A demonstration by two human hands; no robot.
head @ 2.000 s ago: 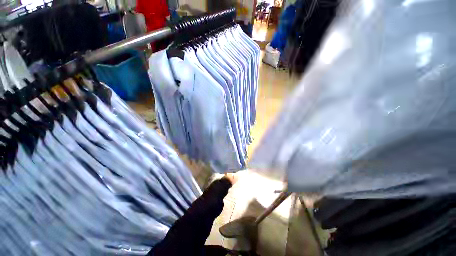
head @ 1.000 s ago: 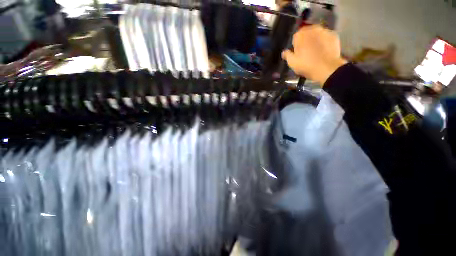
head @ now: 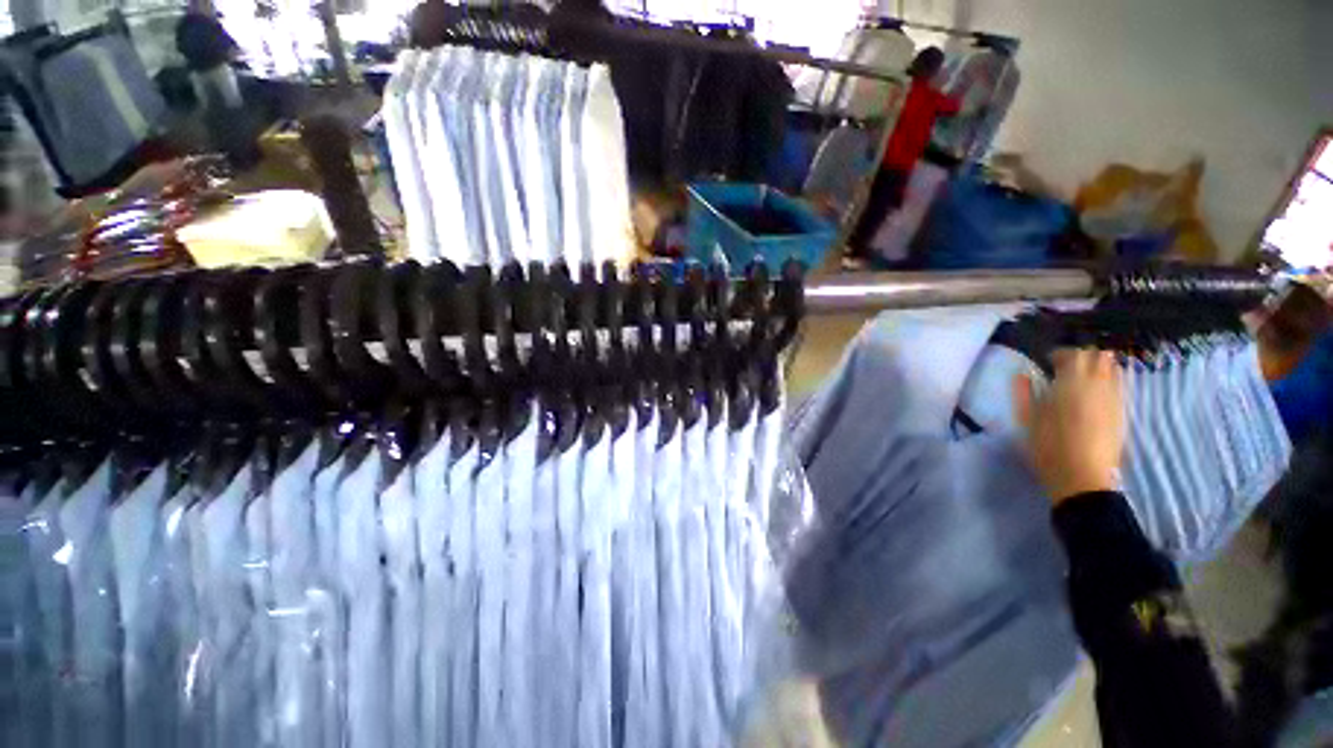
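A light blue collared shirt [head: 936,541] hangs askew on a black hanger at the rail, right of the packed row. My right hand [head: 1079,424] is at its collar and holds the shirt there; the fingertips are partly hidden. The shirt's lower part is blurred. Glossy bagged shirts [head: 439,585] hang close together on black hangers at the left and centre. A shiny film edge shows between them and the held shirt. My left hand is not in view.
The metal rail [head: 950,289] runs across the view. More light blue shirts [head: 1199,439] hang on it at right. Behind are a blue bin [head: 753,222], a rack of pale shirts [head: 504,154], dark garments [head: 702,110] and a person in red [head: 914,124].
The view has swung from the rail's end to face the packed row. Since one second ago, my right hand has come down from above the rail to the shirt's collar, further right.
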